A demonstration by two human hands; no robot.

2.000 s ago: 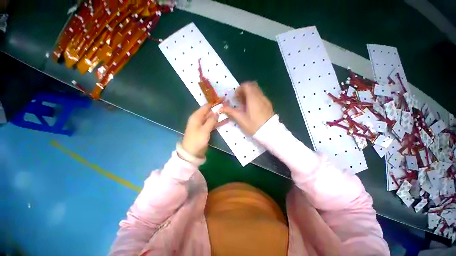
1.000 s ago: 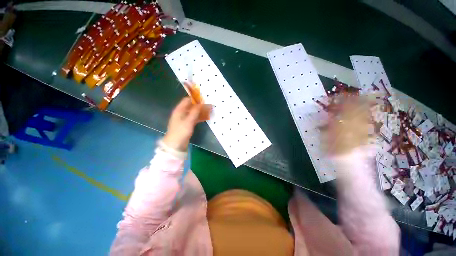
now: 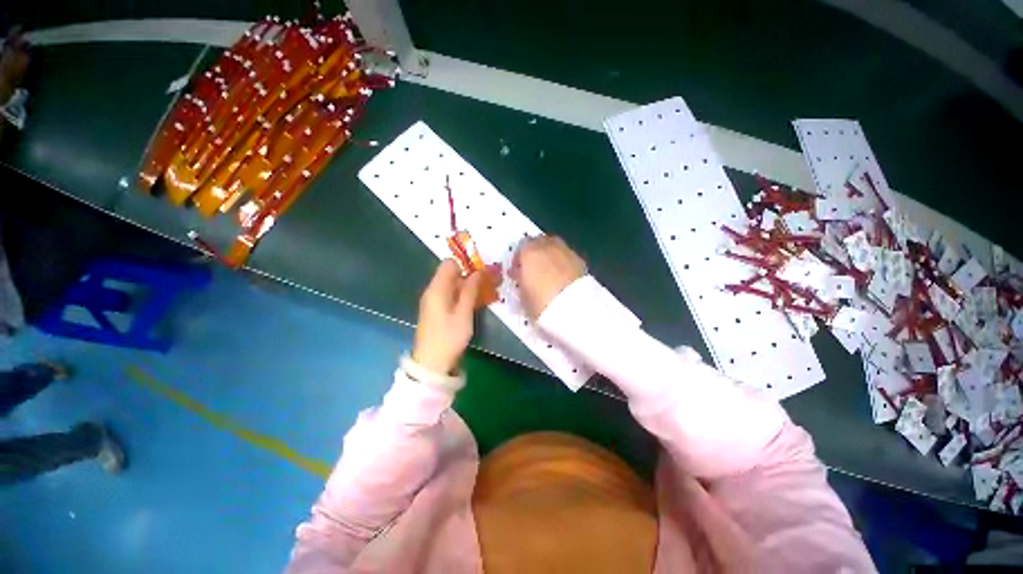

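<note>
My left hand [image 3: 448,314] holds an amber wired part [image 3: 464,253] over the pad sheet in front of me, its red lead pointing away from me. My right hand [image 3: 546,272] is just to the right, over the middle of the white dotted pad sheet [image 3: 409,165]. Its fingers are bent down and the fingertips are partly hidden, so I cannot tell if they hold a pad. The two hands are close together but apart.
Unpadded amber parts [image 3: 264,112] lie fanned at upper left. A second pad sheet [image 3: 684,202] and another sheet [image 3: 836,151] lie to the right, partly under a heap of padded parts [image 3: 920,325]. A blue stool [image 3: 112,303] and a person's legs [image 3: 56,448] are at left.
My right hand has moved left from the heap to the pad sheet before me. My left hand, still with the amber part, has moved slightly right and down. A person's legs have appeared at left.
</note>
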